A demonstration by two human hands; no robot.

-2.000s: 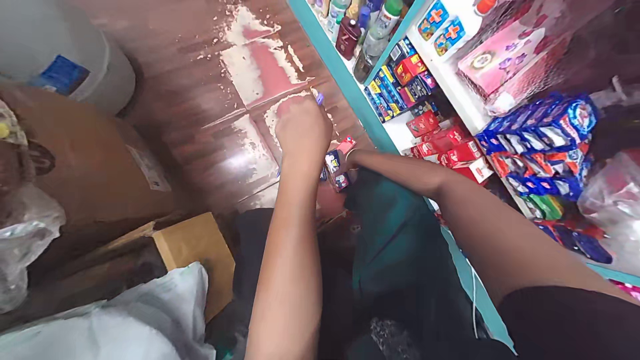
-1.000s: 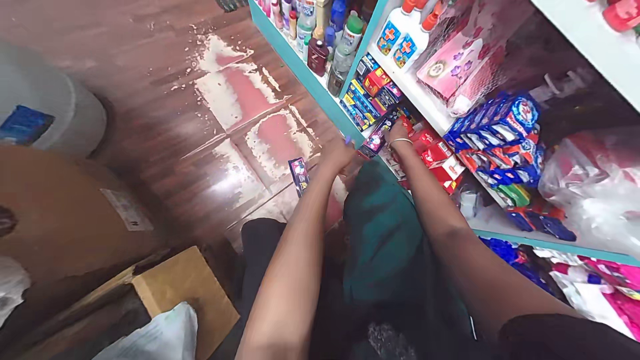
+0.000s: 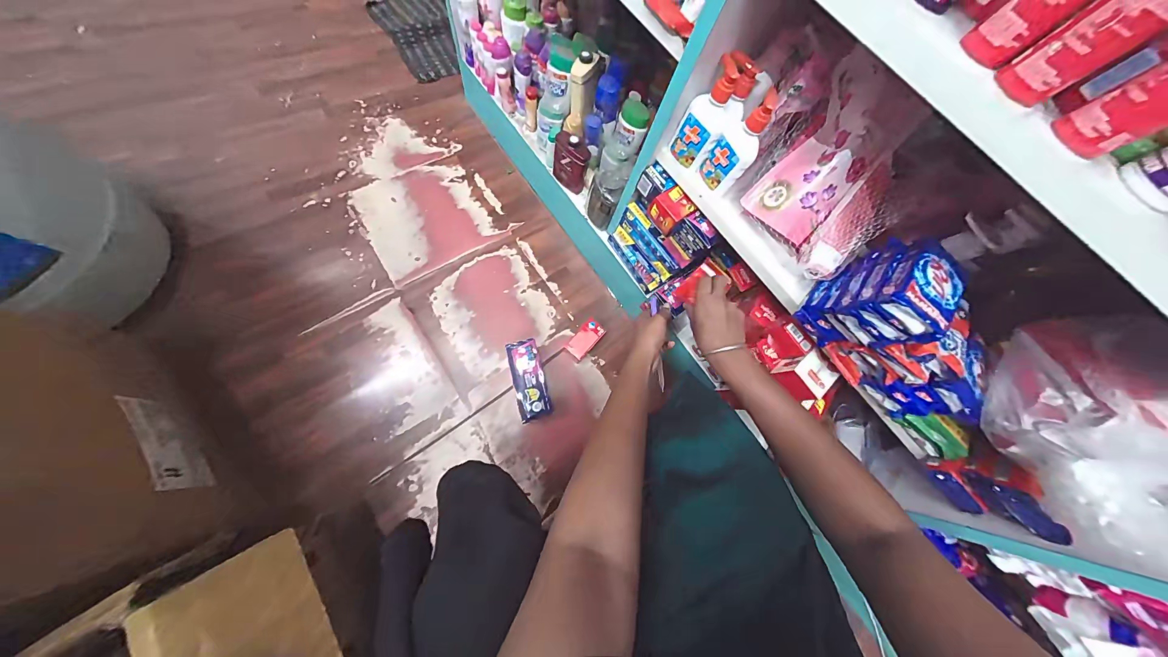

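My right hand (image 3: 718, 321), with a bangle at the wrist, reaches into the low shelf and is on a small red box (image 3: 695, 281) among other cartons. Close beside it, at the teal shelf edge, is my left hand (image 3: 651, 334); its fingers are partly hidden, and whether it holds anything is unclear. Dark blue and yellow boxes (image 3: 641, 246) are stacked behind the hands. Red cartons (image 3: 783, 345) lie to the right of my right hand. On the floor to the left are a dark patterned box (image 3: 528, 380) and a small red box (image 3: 585, 339), apart from each other.
Bottles (image 3: 571, 160) crowd the neighbouring shelf. Above the low shelf stand white pump bottles (image 3: 718, 137), a pink package (image 3: 812, 192) and blue detergent packets (image 3: 899, 292). A cardboard box (image 3: 82, 438) and a grey-white bin (image 3: 82, 228) are at left. The floor (image 3: 474, 301) has worn patches.
My left hand has moved from over the floor to the shelf edge beside my right hand. My right hand has moved from near the floor into the shelf. The view has shifted.
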